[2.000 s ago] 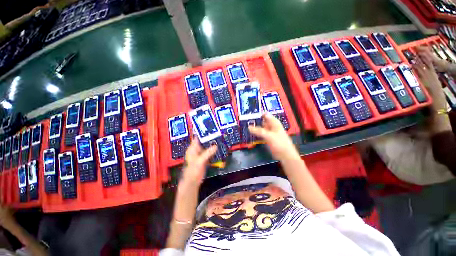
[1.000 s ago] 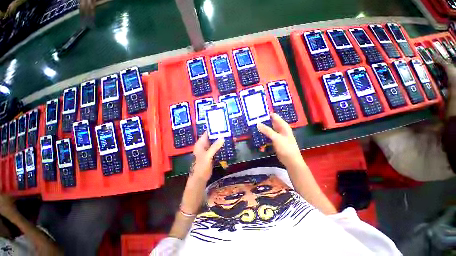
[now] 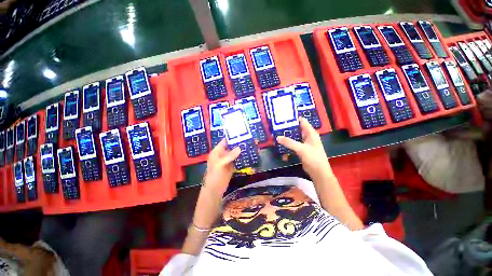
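Observation:
My left hand [image 3: 222, 163] holds a keypad phone [image 3: 237, 129] upright with a plain white screen. Its thumb lies on the keypad and a bit of yellow shows at the fingertips. My right hand [image 3: 306, 148] holds a second keypad phone [image 3: 283, 112], also with a white screen, thumb on its keypad. Both phones are above the near edge of the middle red-orange phone tray [image 3: 186, 76]. Three phones lie in its back row and several in its front row, with blue lit screens. The held phones partly cover the front row.
A phone tray [image 3: 108, 195] at left and another phone tray [image 3: 385, 128] at right hold rows of lit phones. More trays lie at both far sides. A grey post [image 3: 204, 24] stands behind the middle tray, before the shiny green surface [image 3: 259, 19]. Part of a person shows at lower left.
Since two seconds ago, both held phones' screens have turned from blue to plain white. Since one second ago, the right phone has shifted slightly right. The hand and dark phone over the green surface at upper left are gone.

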